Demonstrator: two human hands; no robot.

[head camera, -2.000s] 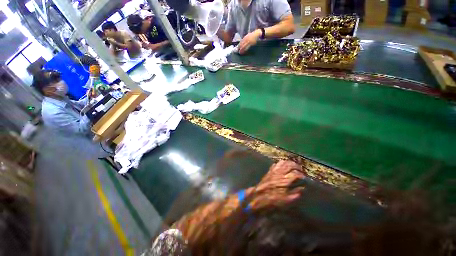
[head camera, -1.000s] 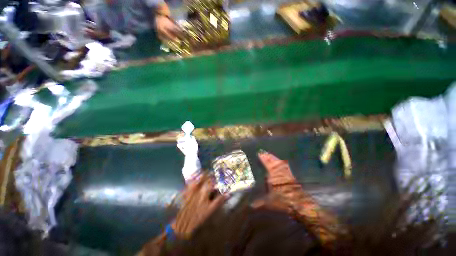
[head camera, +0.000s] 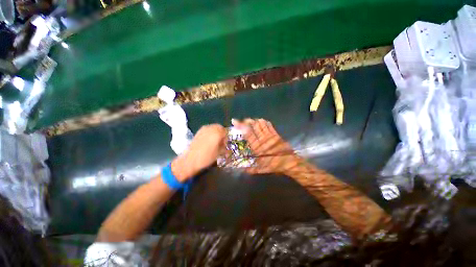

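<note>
An open socket housing [head camera: 239, 151], white with coloured and brassy bits inside, is between my two hands near the bench's front edge. My left hand [head camera: 206, 148], with a blue band at the wrist, holds its left side with bent fingers. My right hand [head camera: 267, 146] is on its right side, fingers close together. Fingertips and fine parts are blurred. A white bagged power cord [head camera: 176, 125] runs from beside my left hand up to the belt edge, ending in a small white block.
Pale yellow pliers handles [head camera: 336, 99] lie by the worn belt edge [head camera: 261, 79], with a thin dark stick [head camera: 369, 117] to their right. Stacked white socket units [head camera: 432, 44] with bagged cords are at right. More bagged white items [head camera: 23, 156] are at left. The green belt [head camera: 229, 44] runs behind.
The view has shifted down. My right hand has moved in from beside the housing onto its right side. My left hand has closed in on its left side.
</note>
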